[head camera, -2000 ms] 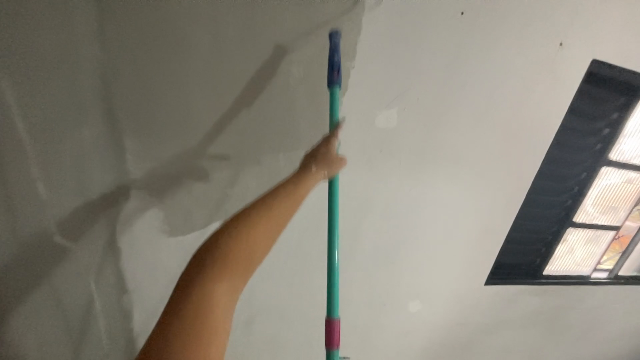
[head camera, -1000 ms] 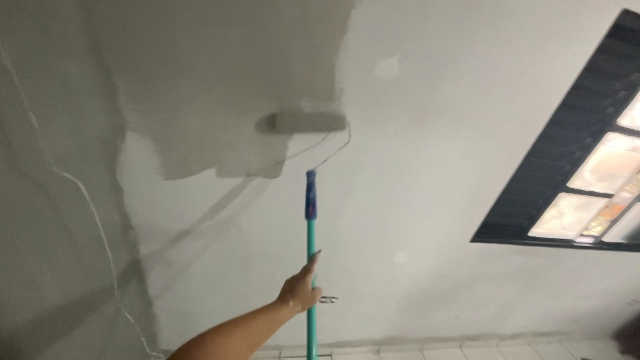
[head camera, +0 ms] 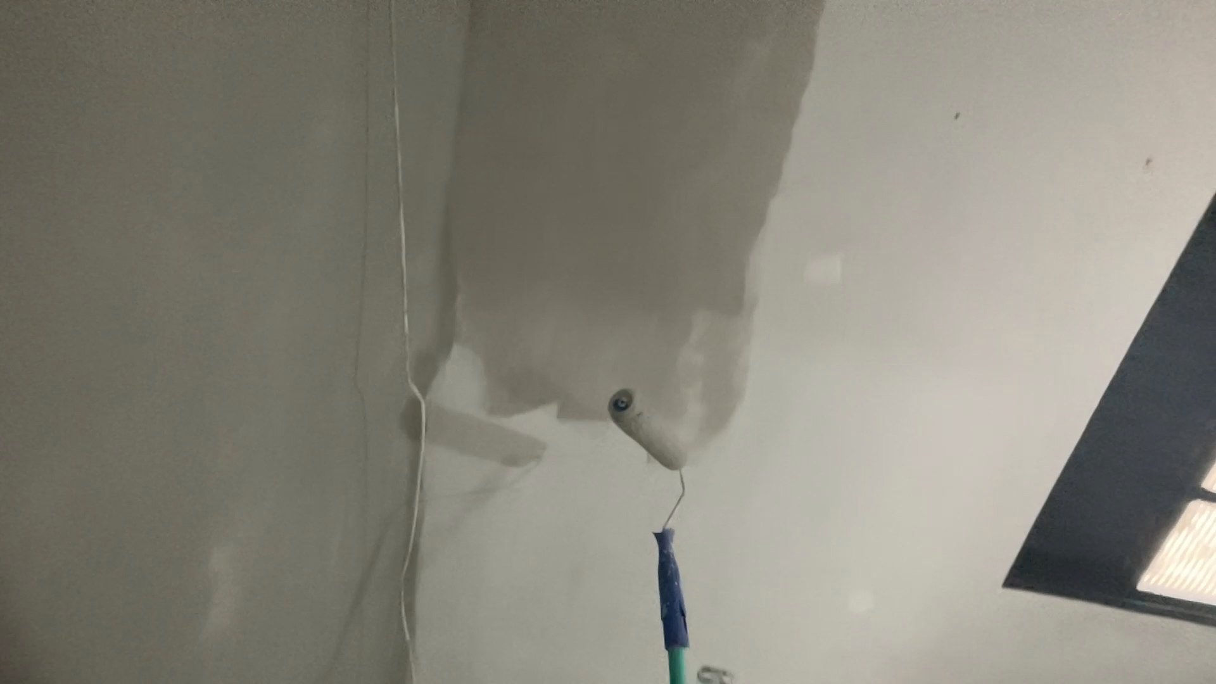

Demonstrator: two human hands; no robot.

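Neither my left hand nor my right hand shows in the head view. A paint roller [head camera: 651,432] with a pale cover is tilted at the lower edge of a darker, wet-looking paint patch [head camera: 608,209] on the wall. Its thin wire frame [head camera: 682,494] runs down into a blue handle [head camera: 671,589]. Below the handle, the top of a green extension pole [head camera: 676,665] leaves the bottom of the view. Whatever holds the pole is hidden below the frame.
A white cable [head camera: 402,237] hangs down near the wall corner, left of the paint patch. The dark window frame [head camera: 1102,475] with lit panes stands at the right. A small metal fitting [head camera: 714,674] shows at the bottom edge. The roller's shadow falls at the left.
The hand seen on the green pole in both earlier frames is out of view. The roller, level one second ago, is now tilted. The darker paint patch reaches further down on its right side.
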